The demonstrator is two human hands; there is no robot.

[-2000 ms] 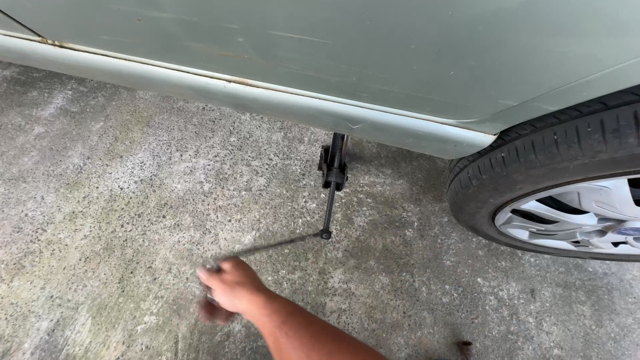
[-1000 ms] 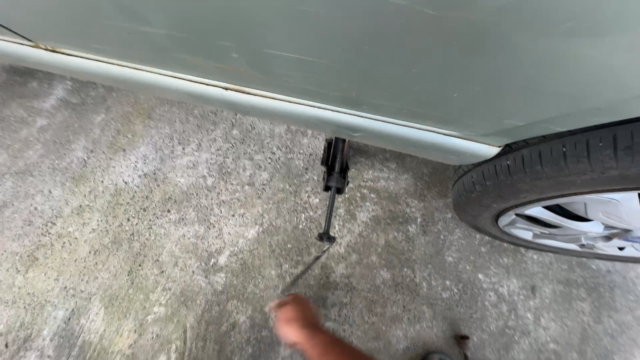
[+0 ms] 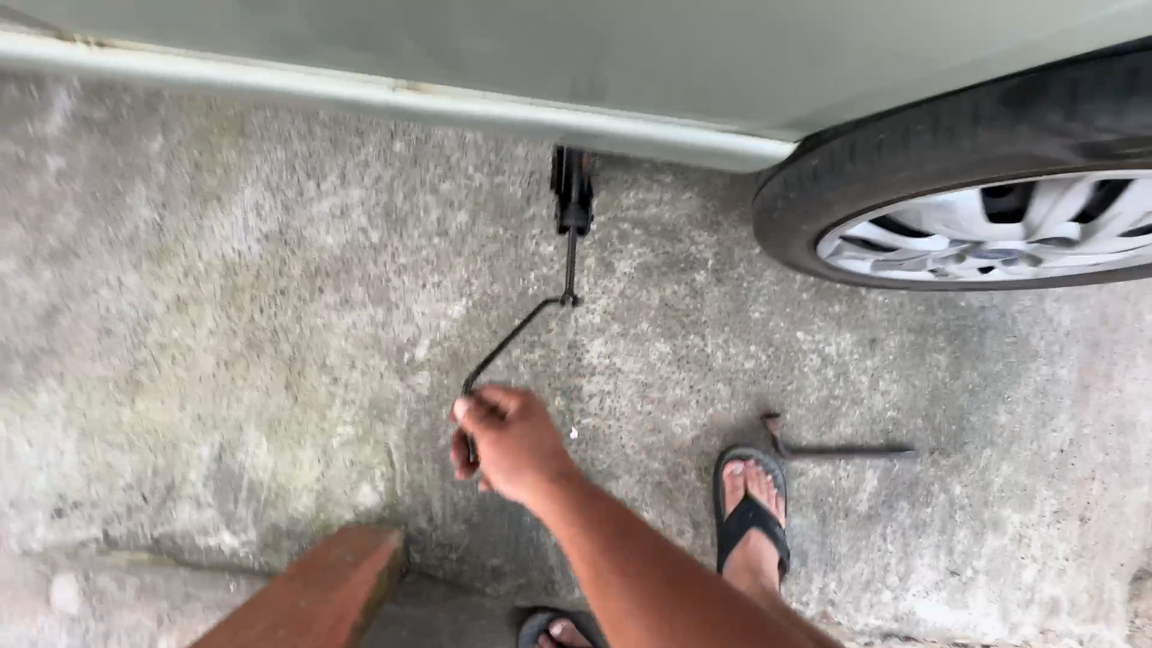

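My right hand (image 3: 508, 436) grips the end of a dark metal crank handle (image 3: 511, 344), its fingers curled around the bar. The crank's bent far end meets the hooked end of a thin rod at its eye (image 3: 569, 299). That rod runs up to a black car jack (image 3: 573, 193), whose far part is hidden beneath the sill (image 3: 450, 117) of a pale green car. To the right of the jack is the car's wheel, with a black tire (image 3: 792, 211) and a silver wheel cover (image 3: 981, 243). My left hand is out of view.
An L-shaped metal bar (image 3: 846, 451) lies on the concrete beside a sandaled foot (image 3: 754, 504). Part of another sandal (image 3: 558, 630) shows at the bottom edge. A reddish-brown beam or post (image 3: 315, 585) stands at lower left, near a step or edge in the concrete.
My right hand, gripping the crank throughout, has swung it around from the left of the rod's eye toward the lower left. The view has shifted, bringing the feet and beam into sight.
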